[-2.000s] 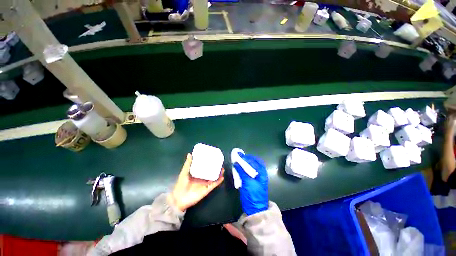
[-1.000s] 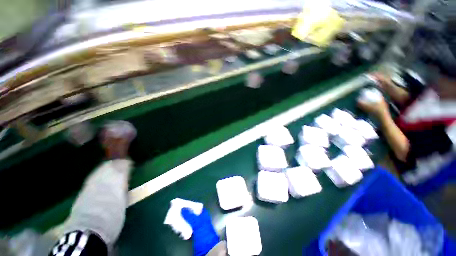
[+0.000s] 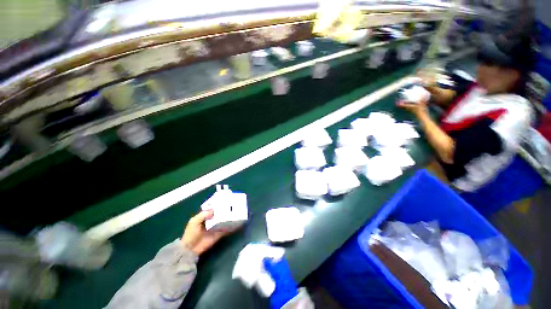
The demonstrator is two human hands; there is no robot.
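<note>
My bare left hand (image 3: 200, 234) is shut on a white plug-in unit (image 3: 228, 211) above the green bench, with two small prongs pointing up. My blue-gloved right hand (image 3: 279, 283) is shut on a crumpled white wiping cloth (image 3: 250, 264) near the bench's front edge; its fingers are partly hidden and blurred. One white unit (image 3: 284, 224) lies just beyond the gloved hand. Several more white units (image 3: 339, 180) stand in a group farther right.
A blue tote (image 3: 393, 220) with clear bags is at lower right. A co-worker (image 3: 483, 114) at right holds a white unit. The dark belt (image 3: 199, 142) carries spaced greyish units (image 3: 135, 133) behind the white strip (image 3: 241, 164). Blurred containers (image 3: 72, 244) are at lower left.
The view has turned right since the first frame. My left hand has come back from over the belt and now holds a pronged unit. The gloved hand still has the cloth.
</note>
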